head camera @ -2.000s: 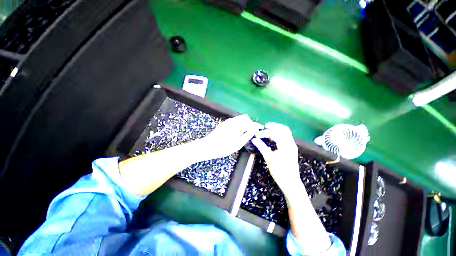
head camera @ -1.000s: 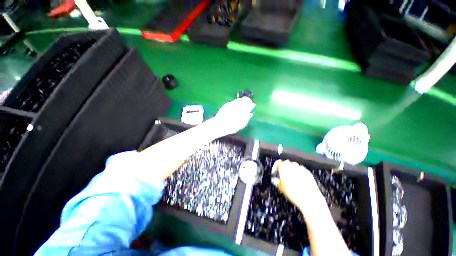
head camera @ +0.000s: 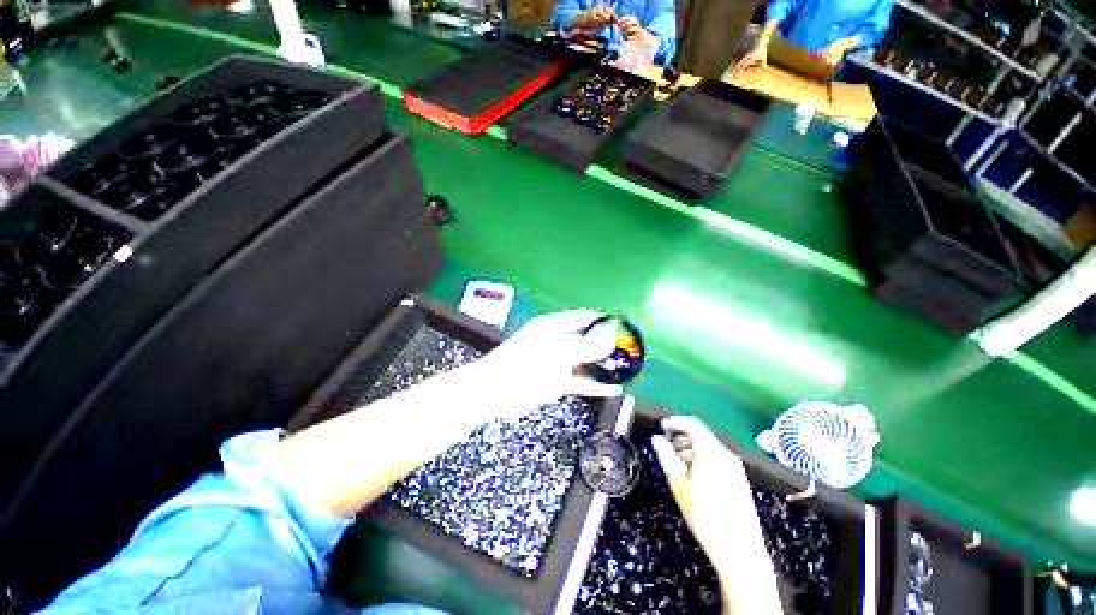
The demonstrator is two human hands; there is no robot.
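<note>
My left hand [head camera: 547,357] holds a round black unit [head camera: 618,348] with an orange-yellow patch, above the back edge of the parts bin. A round dark cover with a ringed face [head camera: 609,464] lies on the bin divider, below that hand. My right hand [head camera: 709,481] is over the right bin, fingers bent together; a small thing seems to be at the fingertips, too unclear to name. Small silver-white pieces [head camera: 493,481] fill the left bin. Small black glossy pieces [head camera: 643,547] lie in the right bin.
Tall black stacked trays [head camera: 277,276] stand at left. A white counter [head camera: 487,303] and white fan [head camera: 823,443] stand behind the bins. A side tray [head camera: 962,577] is at lower right. One black unit [head camera: 439,210] stands on the green surface. Trays and two people in blue are across it.
My left hand reached out to the unit on the green surface and has come back with it. My right hand remains over the right bin. The view has tilted up.
</note>
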